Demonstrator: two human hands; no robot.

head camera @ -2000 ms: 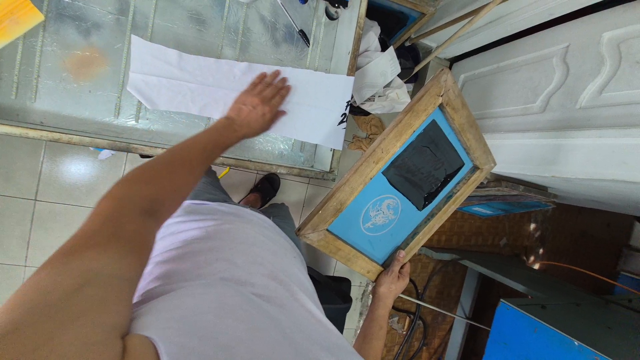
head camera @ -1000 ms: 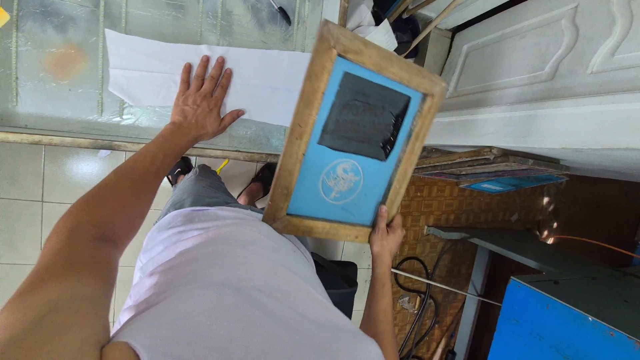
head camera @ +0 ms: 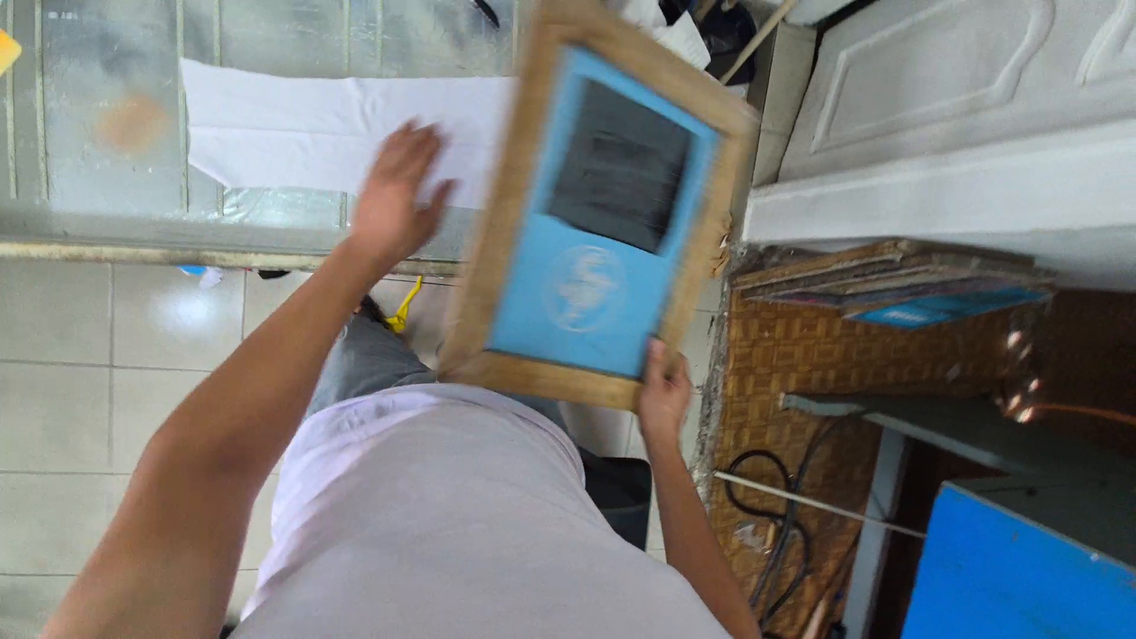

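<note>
My right hand (head camera: 664,390) grips the lower right corner of a wood-framed printing screen (head camera: 515,377), which is tilted and blurred. Its blue mesh bears a round white emblem and a dark rectangular patch. A long piece of white cloth (head camera: 284,133) lies on the glass-like tabletop (head camera: 266,35), its right end hidden behind the frame. Over the cloth's lower edge is my left hand (head camera: 399,200), blurred, fingers apart and holding nothing; whether it touches the cloth I cannot tell.
More framed screens (head camera: 896,275) are stacked beside a white panelled door (head camera: 923,80). At the lower right stand a grey metal stand (head camera: 887,479) and a blue panel (head camera: 1021,568). Black cables (head camera: 785,524) and a thin rod (head camera: 825,506) are near it. A dark pen-like thing (head camera: 485,11) is at the top.
The frame in my right hand has swung more upright and over the cloth's right end, which showed two seconds ago. My left hand, flat on the cloth a second ago, has shifted toward the frame.
</note>
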